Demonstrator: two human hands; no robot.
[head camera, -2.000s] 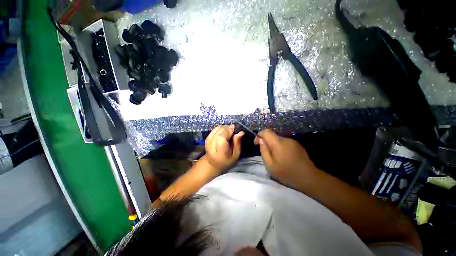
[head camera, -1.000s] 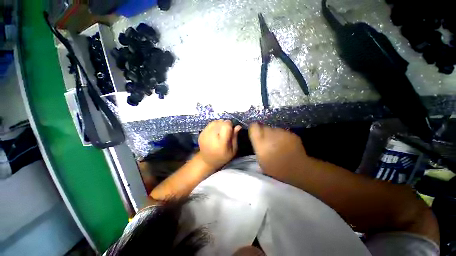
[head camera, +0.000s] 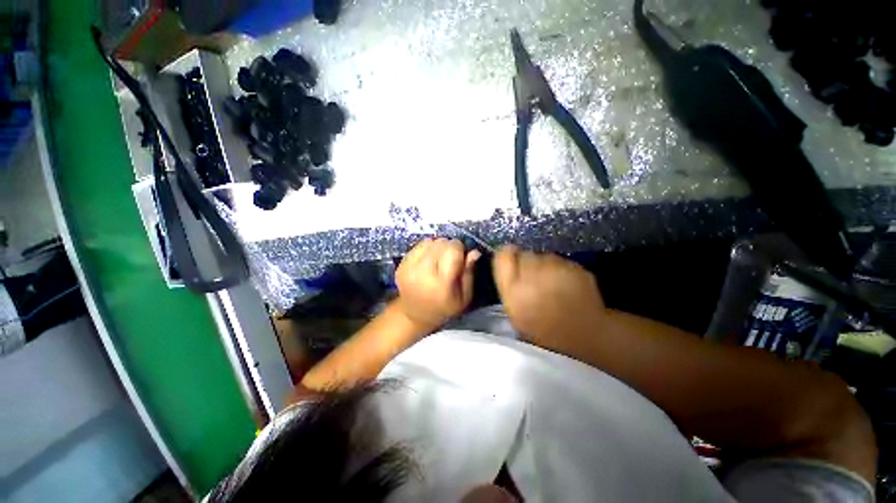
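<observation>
My left hand (head camera: 433, 282) is closed at the front edge of the bench, around a small dark part that is mostly hidden by the fingers. My right hand (head camera: 543, 292) is just to its right, closed and somewhat blurred. A thin tool (head camera: 476, 239) sticks out of the right fingers, up and left past the top of the left hand. Its handle is hidden in the right hand. I cannot tell whether its tip touches the part.
Pliers (head camera: 535, 97) lie open mid-bench, a dark corded tool (head camera: 752, 123) right of them. Black parts form a left heap (head camera: 285, 128) and a right heap (head camera: 845, 74). A white box (head camera: 211, 118) and black strap (head camera: 175, 187) are at left, by the green surface (head camera: 128, 295).
The view has shifted a little. The right hand has turned and moved closer to the left hand, and its forearm is raised outward. The thin tool now points past the left fingers.
</observation>
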